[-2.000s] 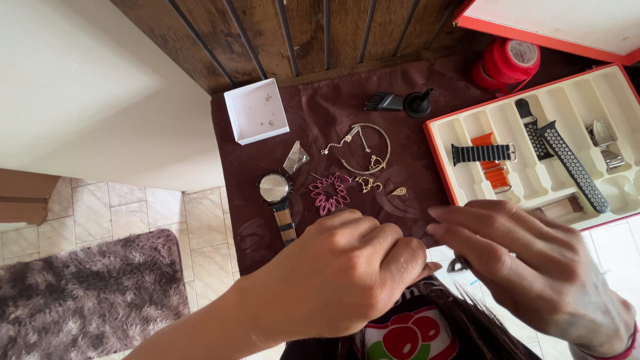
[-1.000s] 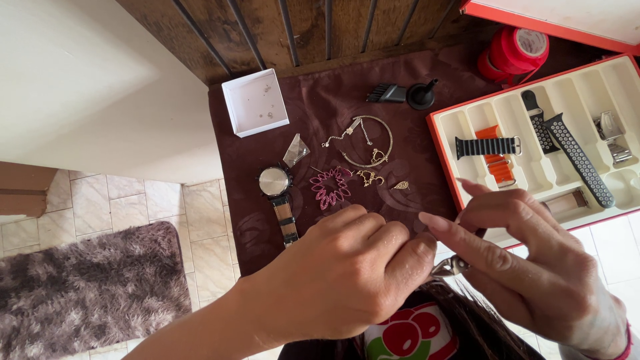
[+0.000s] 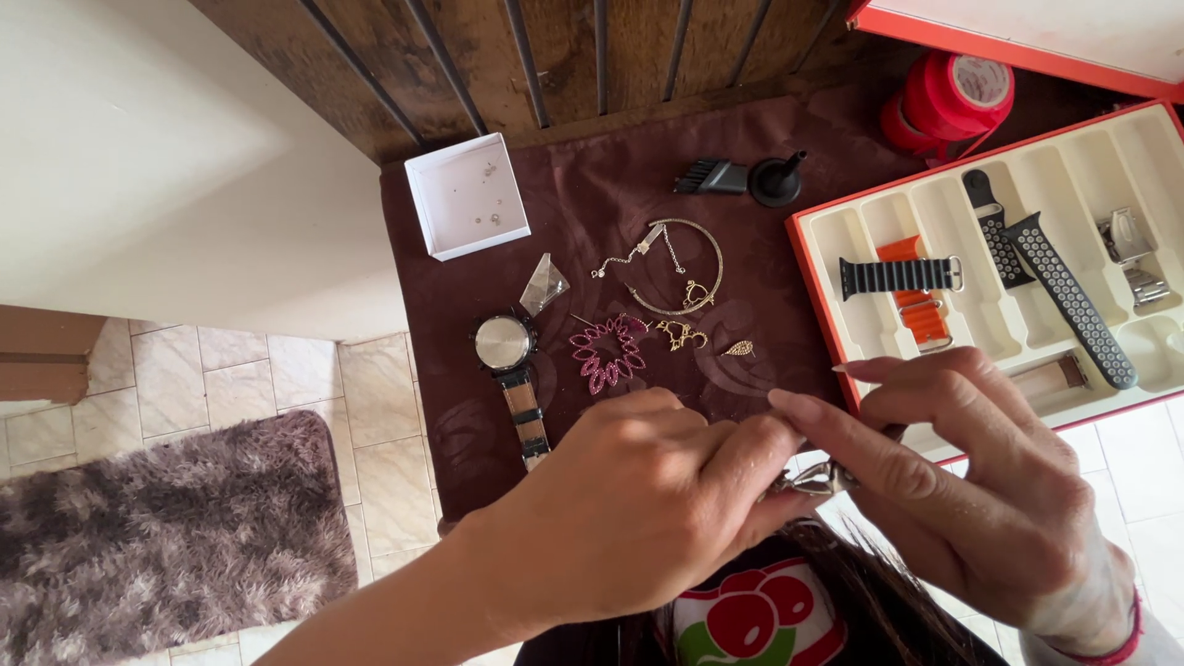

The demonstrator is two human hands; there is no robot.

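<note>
My left hand (image 3: 638, 499) is closed at the near edge of the cloth-covered table, gripping one side of a small metal tool, apparently pliers (image 3: 819, 479). My right hand (image 3: 962, 481) holds its other side; most of the tool is hidden by fingers. Beyond my hands lie a pink beaded earring (image 3: 608, 354), a gold-coloured ornament (image 3: 683, 336), a small leaf-shaped piece (image 3: 739, 349) and a stiff necklace or bangle (image 3: 718, 252) with a fine chain. A wristwatch (image 3: 504, 343) lies face down to their left, near a clear plastic piece (image 3: 544, 284).
A white box (image 3: 467, 199) with tiny bits stands at the far left. A black brush attachment (image 3: 712, 176) and a red roll or container (image 3: 953, 102) sit at the back. The red-edged tray (image 3: 819, 305) on the right holds watch straps. A shaggy rug (image 3: 176, 546) covers part of the floor.
My right hand's fingers have shifted around the metal tool, which shows more now than two seconds ago. My left hand stays closed in about the same place. The jewellery has not moved.
</note>
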